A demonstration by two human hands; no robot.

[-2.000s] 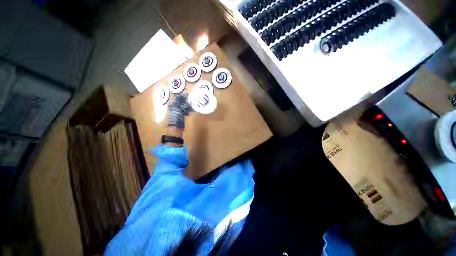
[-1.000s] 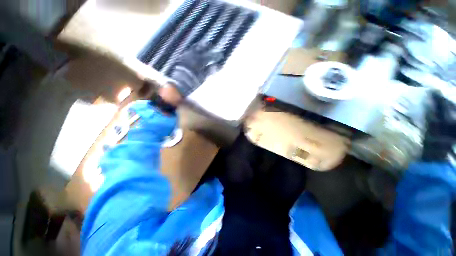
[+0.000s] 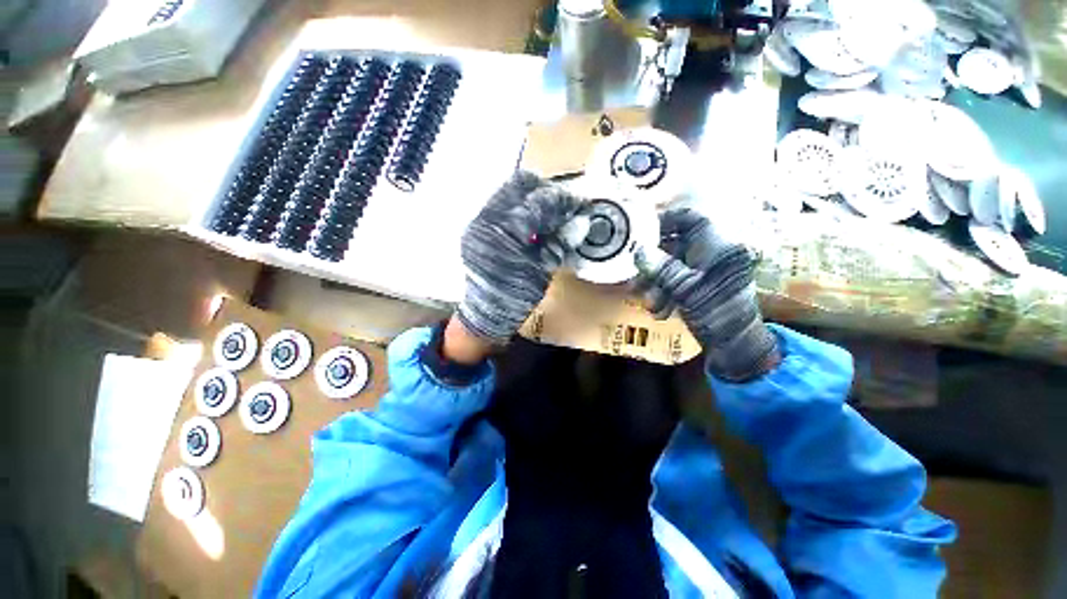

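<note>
A pale disc with a dark ringed centre [image 3: 603, 240] is held between my two gloved hands in front of the machine. My left hand [image 3: 515, 249] grips its left edge, with the fingertips near the dark centre. My right hand [image 3: 710, 281] grips its right edge. Just behind it is the thick white round fixture [image 3: 640, 163] with a dark centre. Whether the dark ring is fully seated in the held disc cannot be told.
The white tray [image 3: 439, 222] with black ring rows is at left. Loose pale discs [image 3: 883, 176] lie piled at right. Several finished pieces [image 3: 266, 406] lie on cardboard [image 3: 281, 491] at lower left, beside white paper [image 3: 123, 433]. A metal cylinder [image 3: 593, 59] stands behind the fixture.
My left hand has moved from over the tray to the machine front. My right hand has come in from the far right. Both now hold a disc. The view has shifted.
</note>
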